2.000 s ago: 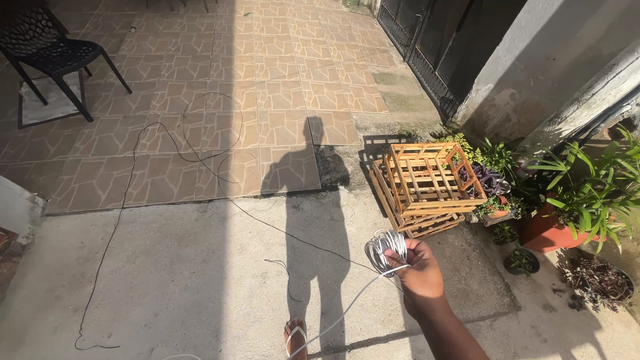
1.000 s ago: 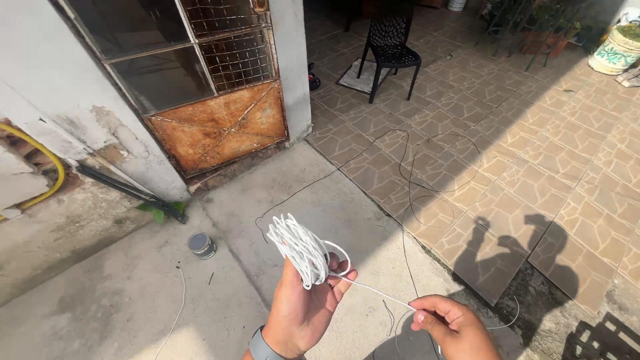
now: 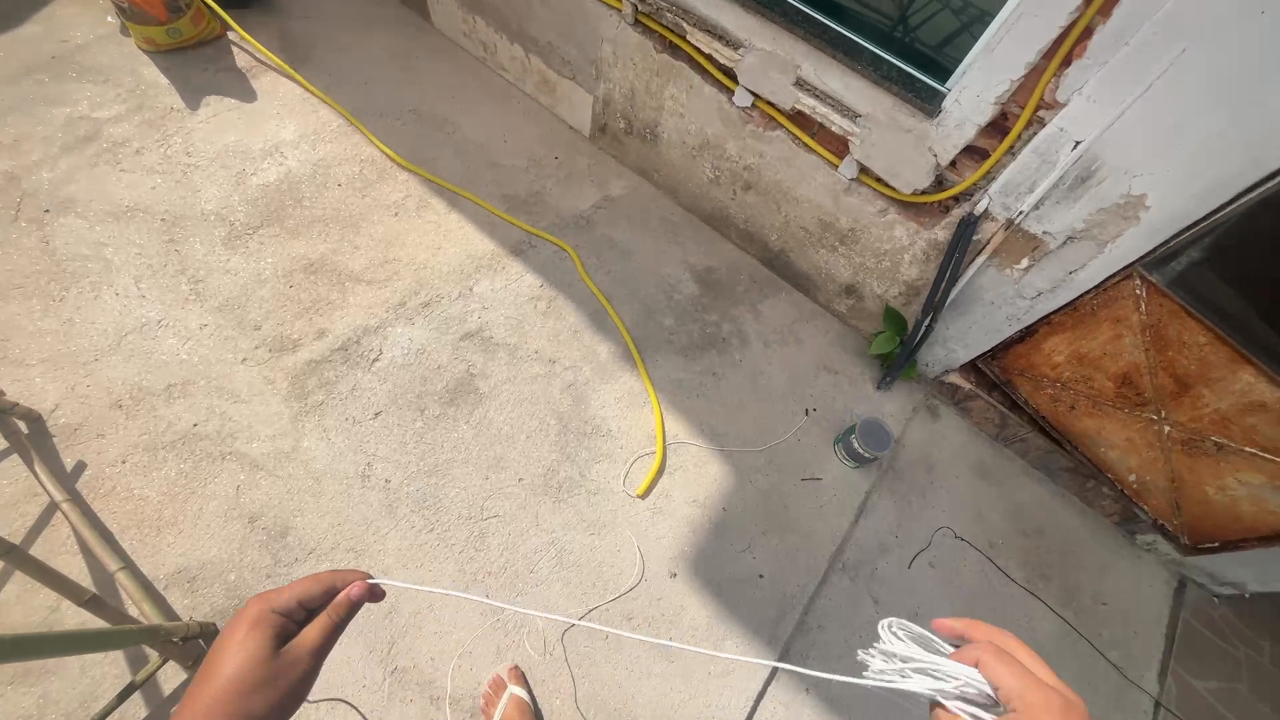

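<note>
Near the lower left edge, my left hand (image 3: 285, 640) pinches a white cord (image 3: 600, 630) between thumb and fingertips. The cord runs across the view, sagging slightly, to a white coil (image 3: 925, 665) at the lower right. My right hand (image 3: 1020, 675) is closed on that coil, its fingers partly out of view at the bottom edge. Beneath the stretched part, thin pale cord (image 3: 635, 570) lies loose on the concrete beside a foot in a white flip-flop (image 3: 510, 695). A yellow corrugated conduit (image 3: 610, 310) lies on the ground, with thin white cord looped around its end.
A small can (image 3: 863, 442) stands on the concrete, near dark pipes (image 3: 930, 300) and a green plant (image 3: 888, 335) against the wall. Bamboo poles (image 3: 90, 540) are at the left edge, a rusty door panel (image 3: 1150, 410) at the right. Black wire (image 3: 1040, 595) lies on the ground.
The view has swung to the wall and yellow conduit. One second ago my left hand held the coil and my right the strand; now my right holds the coil and my left the strand, hands farther apart.
</note>
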